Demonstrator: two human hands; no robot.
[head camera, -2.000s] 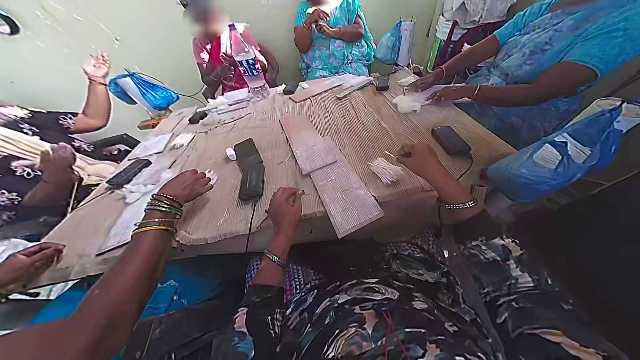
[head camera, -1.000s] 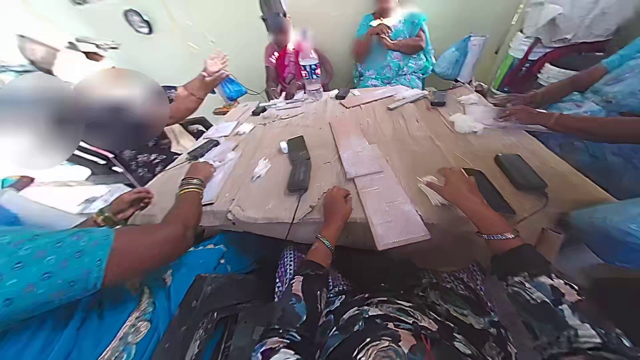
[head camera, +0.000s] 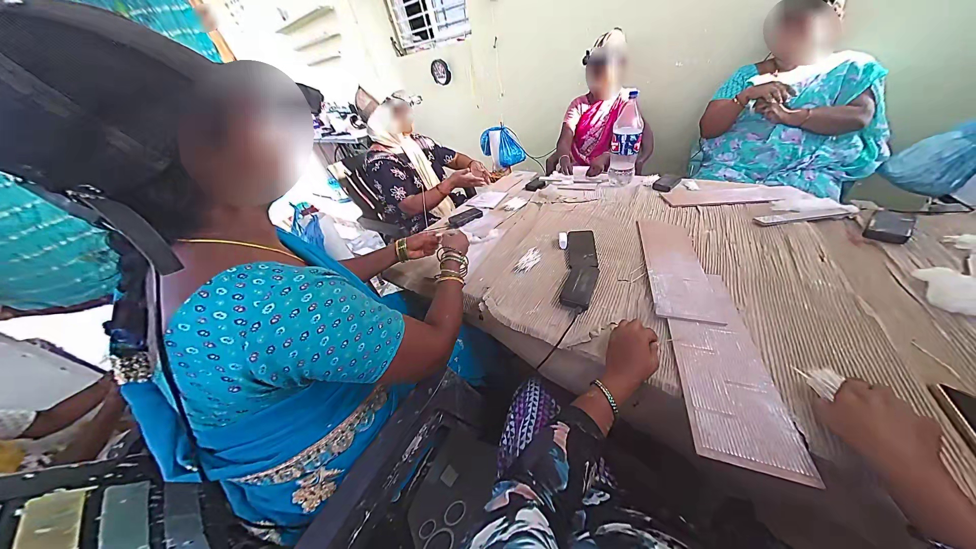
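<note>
My left hand (head camera: 631, 352), with a beaded bangle at the wrist, rests curled at the near table edge; whether it holds anything is hidden. At the right, my right hand (head camera: 877, 427) has its fingers on a small bundle of thin white sticks, possibly cotton wicks (head camera: 823, 381). Between my hands lie two overlapping flat boards, the upper one (head camera: 679, 274) partly over the longer ridged board (head camera: 736, 389). Beyond my left hand are a black device with a cable (head camera: 581, 267), a small white cap-like piece (head camera: 563, 240) and a little pile of white wicks (head camera: 528, 260).
The table wears a ridged brown cover (head camera: 801, 290). A person in blue (head camera: 282, 335) sits close at my left; others sit across. A plastic bottle (head camera: 627, 145), more boards (head camera: 732, 196), a black box (head camera: 889, 226), white fluffy material (head camera: 945, 288) and a phone-like object (head camera: 957, 408) are around.
The view has swung left, bringing the neighbour in blue fully into sight. My right hand was over loose white sticks two seconds ago and now has its fingers on a bundle.
</note>
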